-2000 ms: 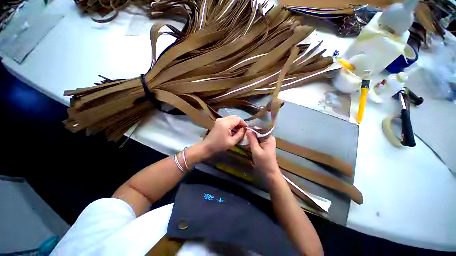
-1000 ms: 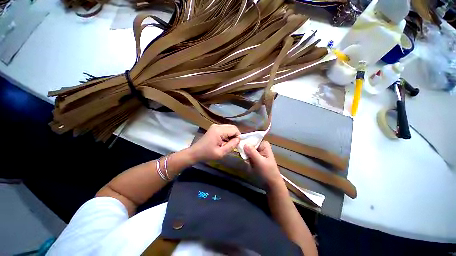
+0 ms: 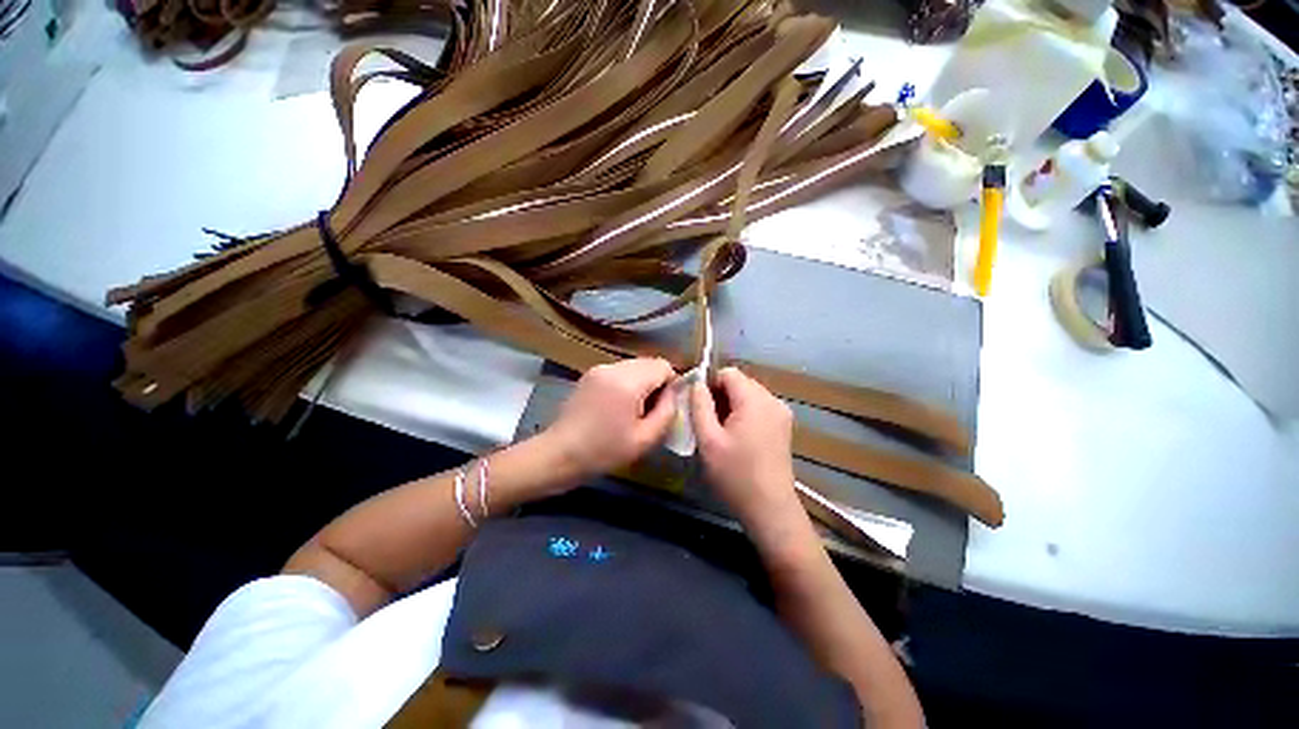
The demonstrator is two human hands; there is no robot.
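Note:
My left hand and my right hand pinch the white-backed end of a brown strap between their fingertips, close together over the near part of the grey board. A small white piece shows between the fingers. The strap rises from the hands and curves back toward the fanned strap bundle, tied with a black band. Two brown straps lie flat on the board to the right, and another with a white end lies nearer me.
At the right are a crusted white glue pot, a whitish bottle, a yellow-handled tool, a small white bottle, a black-handled hammer, a cream tape ring, a blue roll and clear plastic.
The hands have turned the strap end, so the white piece now hangs down between the fingertips. The loose strap hangs straighter above them. The whole view has shifted slightly.

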